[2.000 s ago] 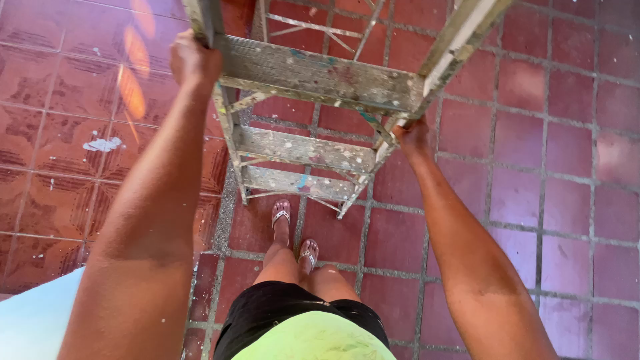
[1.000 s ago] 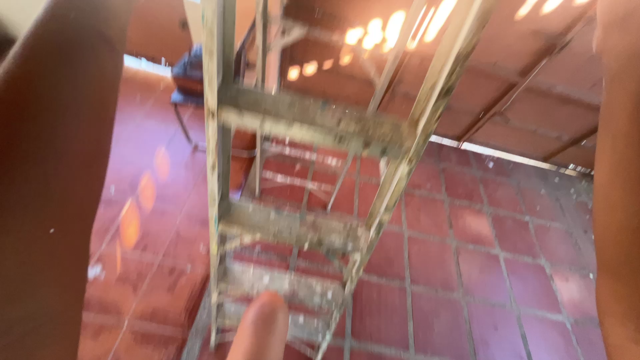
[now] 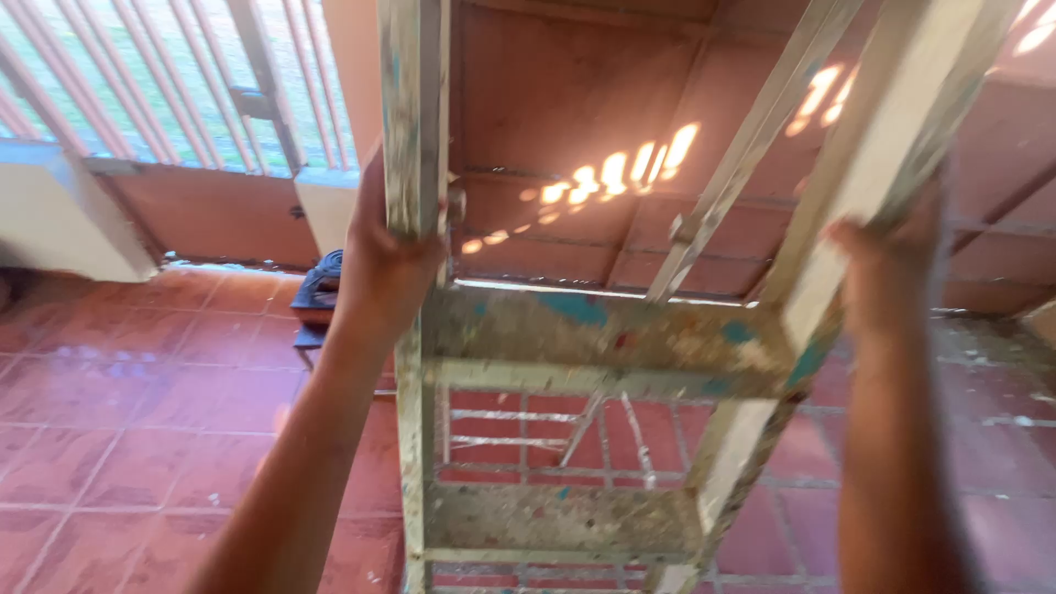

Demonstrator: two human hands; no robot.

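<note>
A paint-spattered stepladder stands upright and open before me, its flat step [image 3: 610, 338] marked with teal, red and white paint. My left hand [image 3: 400, 239] is closed around the left side rail [image 3: 404, 107] of the ladder, a little above that step. On the other side, my right hand [image 3: 895, 239] grips the right side rail [image 3: 891, 140] at about the same height; some of its fingers are hidden behind the rail. A lower step [image 3: 561, 520] and the rear braces show beneath.
Behind the ladder is a reddish-brown metal gate or door [image 3: 577, 107] with spots of sunlight. At the left are a barred gate [image 3: 157, 82], a pale low wall [image 3: 66, 214] and a dark item [image 3: 320, 289] on a small stand. Red tiles [image 3: 165, 462] cover the floor.
The view has tilted up from my feet to the gate. Both hands held the rails lower down two seconds ago; now they hold them higher up.
</note>
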